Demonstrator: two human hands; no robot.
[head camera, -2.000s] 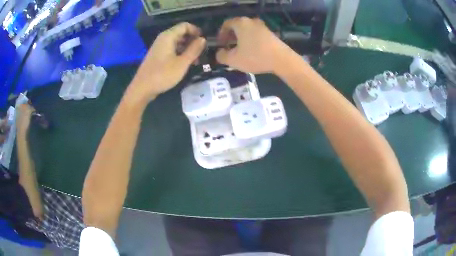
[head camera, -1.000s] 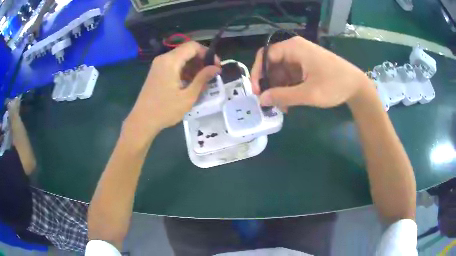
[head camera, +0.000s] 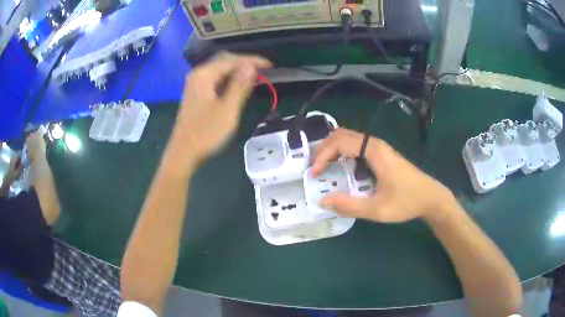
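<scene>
The white test socket board (head camera: 306, 234) lies on the dark green bench with two white socket adapters seated on it. A black lead (head camera: 297, 137) stands in the USB end of the left adapter (head camera: 265, 158). Another black lead (head camera: 362, 168) is at the USB end of the right adapter (head camera: 325, 186). My right hand (head camera: 390, 179) grips the right adapter, thumb and fingers on its outlet face. My left hand (head camera: 214, 108) is blurred and raised up-left of the board, fingertips together near the red wire (head camera: 273, 93); whether it holds anything is unclear.
The beige tester (head camera: 285, 20) sits on a black stand behind the board. Adapters stand pins up at left (head camera: 119, 122) and right (head camera: 486, 164). White power strips (head camera: 102, 59) lie on the blue surface. A neighbour's arm (head camera: 43, 173) is at far left. A metal post (head camera: 453, 37) rises behind.
My left hand has left the left adapter's lead and moved up and left. My right hand has moved from its lead onto the right adapter. The view has shifted, showing more of the tester.
</scene>
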